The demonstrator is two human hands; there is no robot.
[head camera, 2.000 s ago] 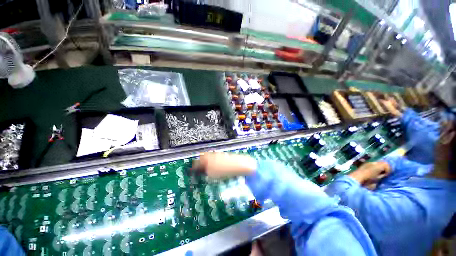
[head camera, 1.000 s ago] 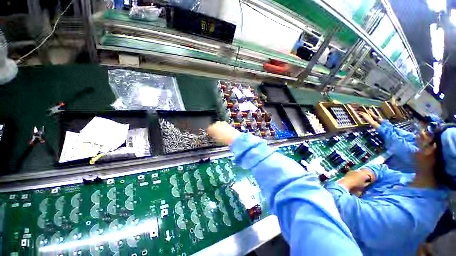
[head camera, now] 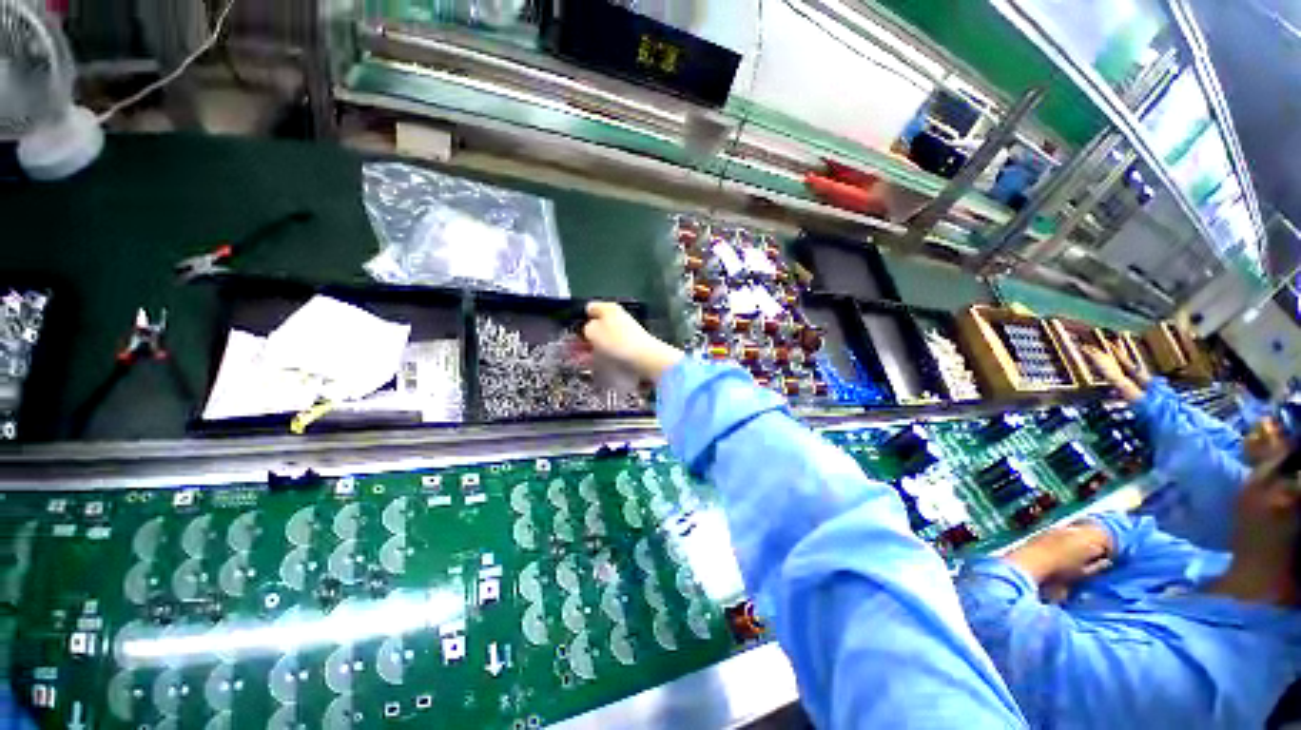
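Observation:
My right hand (head camera: 622, 344), in a light blue sleeve, reaches over the right part of a black tray holding a pile of small silvery leaded parts (head camera: 535, 374). Its fingertips point down at the pile and look dark; whether they hold a part cannot be told. My left hand is out of the picture; only a sliver of blue sleeve shows at the lower left edge. A long green circuit board (head camera: 464, 542) with rows of pale rounded outlines lies on the line in front of me. Copper-orange coils (head camera: 742, 317) stand in a tray right of my hand.
Left of the parts tray is a black tray with white paper slips (head camera: 317, 354). Behind lie a clear plastic bag (head camera: 464, 235), pliers (head camera: 143, 342) and red-handled cutters (head camera: 214, 260). A white fan (head camera: 57, 136) stands far left. Another person in blue (head camera: 1141, 599) works at the right.
My right hand has moved from above the board to the silvery parts tray, and its fingers are now further over the pile. The view has shifted somewhat.

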